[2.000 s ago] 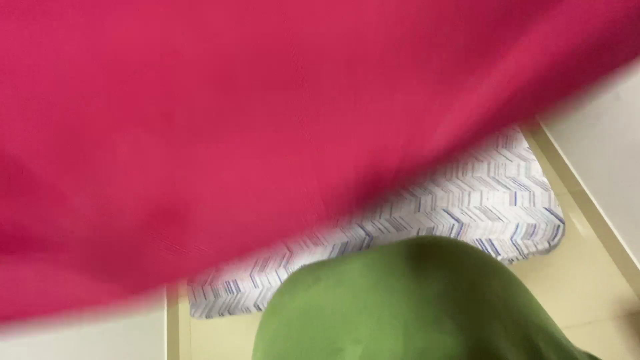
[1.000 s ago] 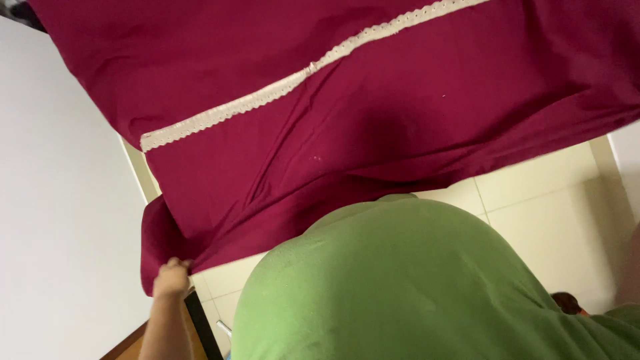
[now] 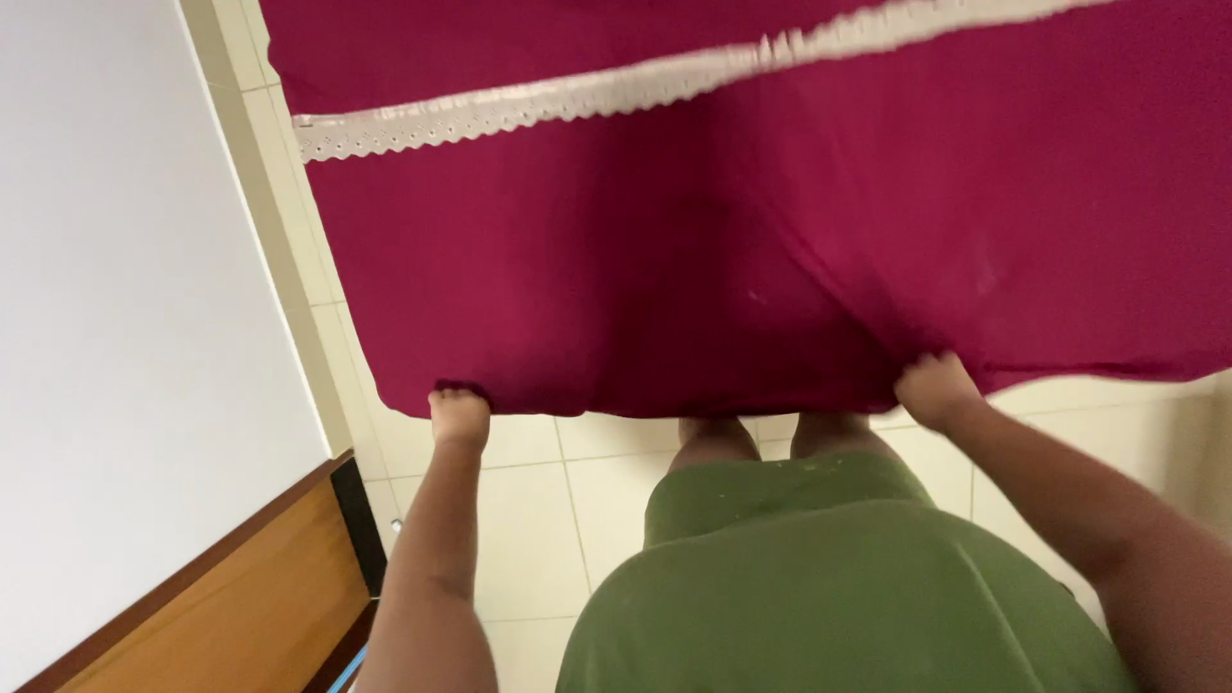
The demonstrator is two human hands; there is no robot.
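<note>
A large crimson cloth (image 3: 462, 260) with a scalloped, eyelet lace band (image 3: 539, 101) across it spreads over the upper part of the view. My left hand (image 3: 459, 416) grips its near edge close to the left corner. Further right, my right hand (image 3: 936, 387) is closed on the same edge, and a crease runs up and left from it through the cloth. The fingertips of both hands are hidden in the fabric.
A pale tiled floor (image 3: 520, 520) lies below the cloth, with my bare legs and green garment above it. A white wall (image 3: 125, 289) stands on the left, and a brown wooden panel (image 3: 241, 587) with a dark edge is at lower left.
The cloth covered most of the view two seconds ago, with a patterned mat visible under it. One second ago only my left hand showed on its edge; now my right hand grips it too.
</note>
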